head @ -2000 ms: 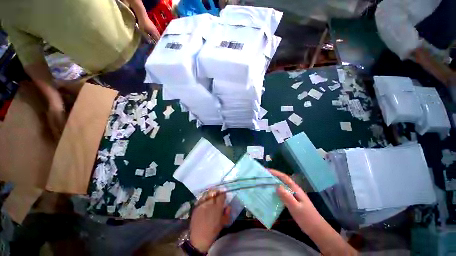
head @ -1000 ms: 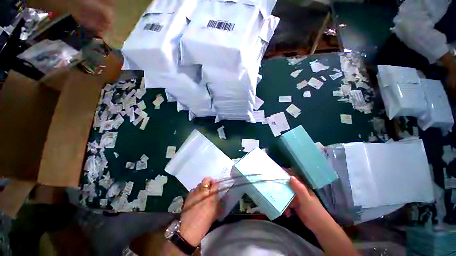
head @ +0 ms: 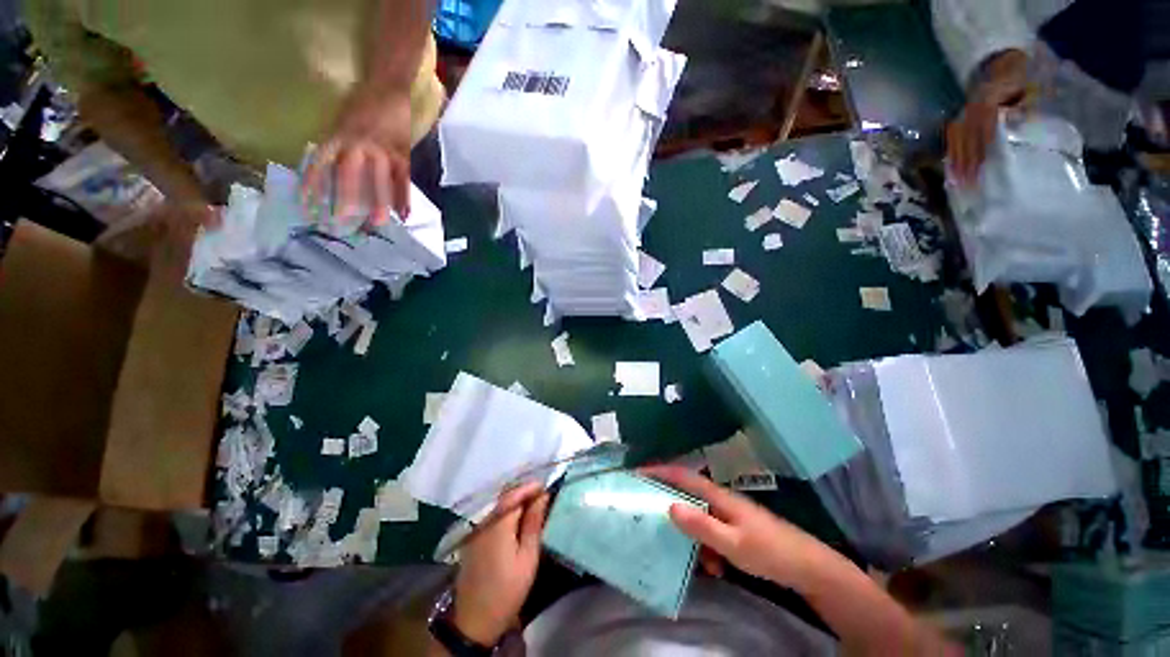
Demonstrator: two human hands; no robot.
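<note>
My left hand (head: 504, 546) grips the mouth of a white poly mailer (head: 488, 443) that lies flat on the table. My right hand (head: 744, 526) holds a teal product box (head: 622, 533) by its right side. The box is tilted, with one end at the mailer's mouth beside my left fingers; how far it is inside I cannot tell. Another teal box (head: 783, 401) lies on the table to the right, beside a flat stack of empty mailers (head: 994, 443).
A tall stack of packed mailers (head: 565, 154) stands at the back centre. A person's hand (head: 359, 167) holds a row of packed mailers (head: 302, 250) by an open shipping carton (head: 161, 372). Another person's hand (head: 982, 135) touches packed mailers (head: 1039, 218). Paper scraps (head: 276, 385) litter the table.
The teal box in my right hand has moved down and left and turned, closer to the mailer's mouth. The other person has moved one column of packed mailers from the centre pile towards the carton.
</note>
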